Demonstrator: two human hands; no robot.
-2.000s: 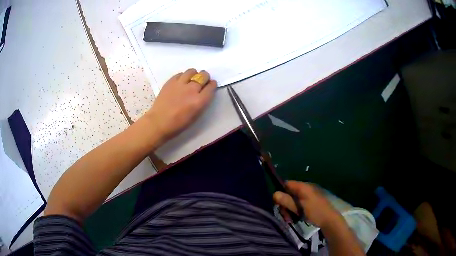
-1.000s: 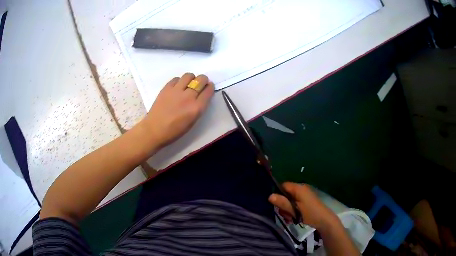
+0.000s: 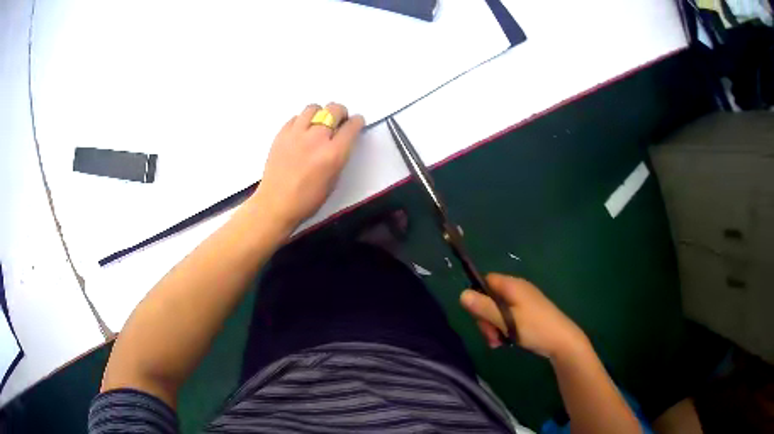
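A white paper pattern (image 3: 280,63) lies over dark fabric (image 3: 512,27), which shows as a thin edge, a wider corner at the upper right and a dark strip at the lower left. My left hand (image 3: 316,153) rests flat on the pattern near its front edge, a yellow ring on one finger. My right hand (image 3: 519,315) grips long dark shears (image 3: 424,182) by the handles. The blades look closed, their tip at the fabric edge just right of my left fingertips. Black bar weights lie on the pattern, one at the left (image 3: 110,164) and one cut off at the top (image 3: 407,7).
The white table (image 3: 586,63) has a red front edge. A grey cabinet (image 3: 721,229) stands at the right, with a dark cluttered pile above it. White scraps (image 3: 628,190) lie on the green floor. A blue object is partly hidden behind my right forearm.
The view has shifted right along the table. A second weight, the fabric corner and the dark strip now show. My left hand still rests by the edge and my right hand still holds the shears.
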